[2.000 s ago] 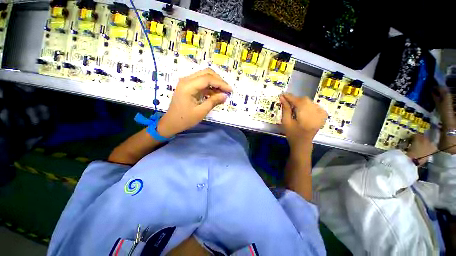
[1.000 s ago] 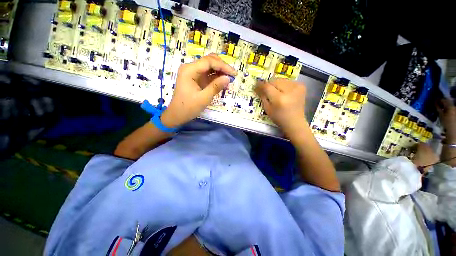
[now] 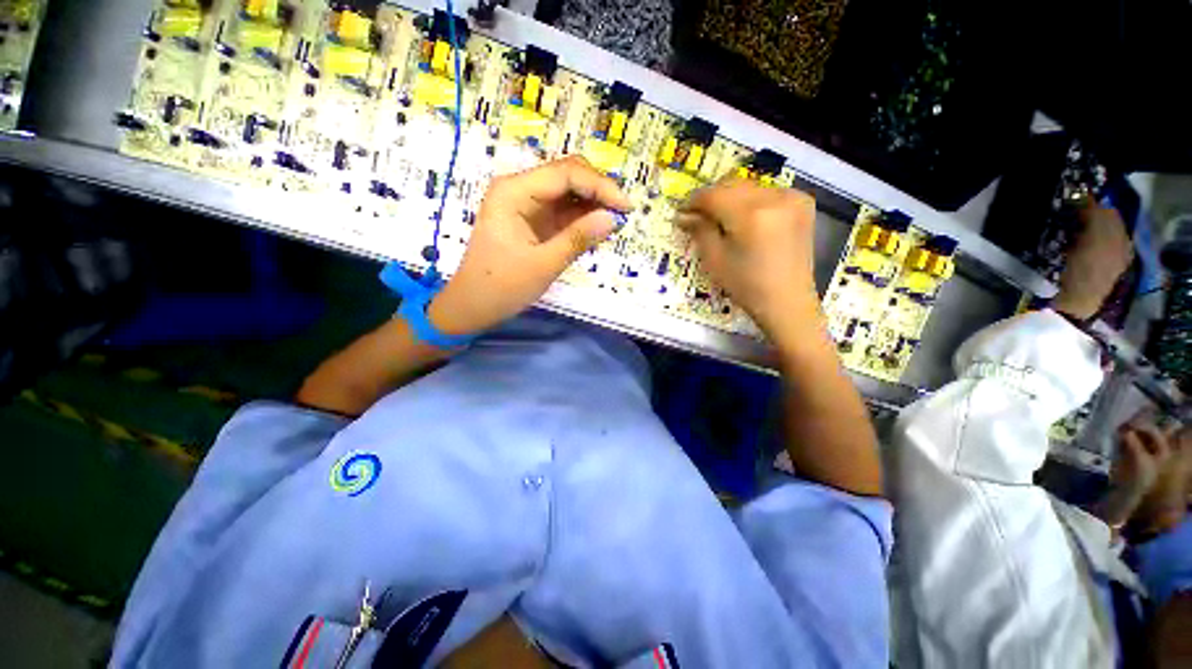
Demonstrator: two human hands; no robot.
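Observation:
A long cream-white circuit board panel (image 3: 353,137) with yellow blocks and black parts along its far edge lies on the line. My left hand (image 3: 523,248), with a bright blue wrist strap (image 3: 421,307), is over the panel's right half. Its thumb and forefinger pinch a tiny dark blue component (image 3: 618,220). My right hand (image 3: 765,248) is just right of it over the panel, fingers curled and fingertips close together. Whether it holds a small part cannot be seen. A blue cord (image 3: 455,144) crosses the panel down to the strap.
The grey metal rail (image 3: 183,196) runs along the near side. A shorter board panel (image 3: 878,314) lies to the right. Silver (image 3: 621,29), gold (image 3: 771,42) and dark green (image 3: 915,92) component heaps are behind the line. At right, a white-sleeved person (image 3: 1020,392) reaches towards the bins.
My right hand has moved left and up from the panel's right end, nearer my left hand. My left hand shifted slightly right. The neighbour's arm now reaches to the bins at right.

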